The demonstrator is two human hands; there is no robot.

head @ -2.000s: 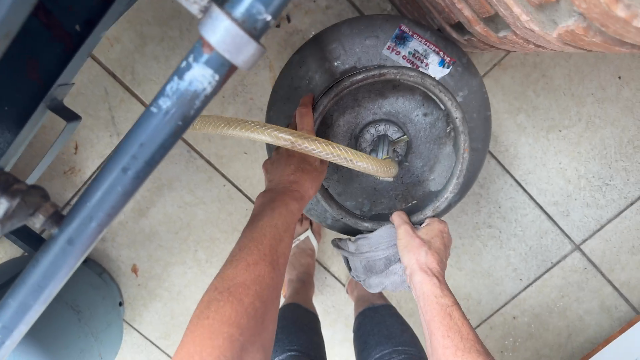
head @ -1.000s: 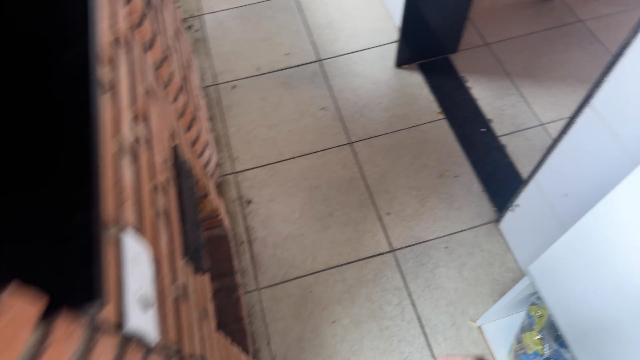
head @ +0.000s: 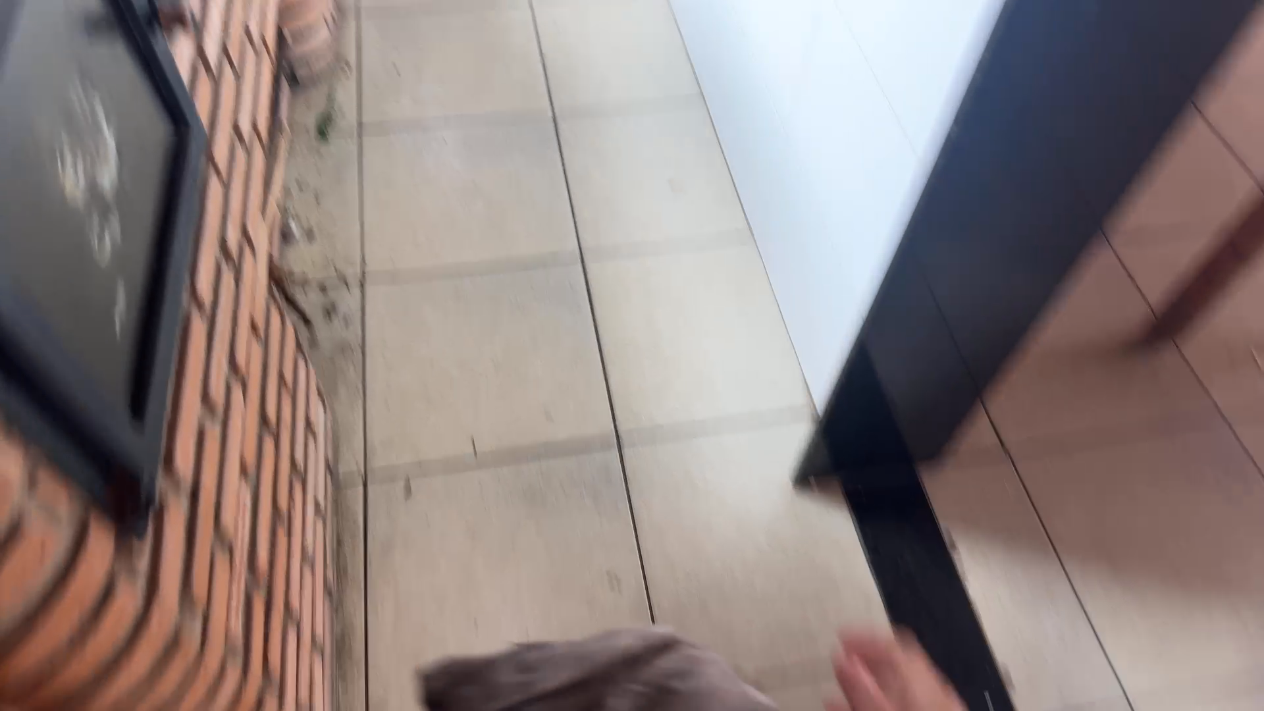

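Note:
At the bottom edge, right of centre, the blurred fingers of my right hand reach into view; the rest of this hand is cut off. A crumpled grey-brown cloth lies to its left, also cut off by the bottom edge. The visible fingertips and the cloth are apart, and what holds the cloth is hidden. Whether my right hand grips anything cannot be told. My left hand is out of view.
A brick wall with a dark-framed pane runs along the left. Beige floor tiles stretch ahead. On the right stand a white panel and a dark upright frame, with a dark strip across the floor.
The view has swung away from the gas cylinder and hose, which both hands touched two seconds ago. The dark frame and floor strip now appear larger and nearer than one second ago.

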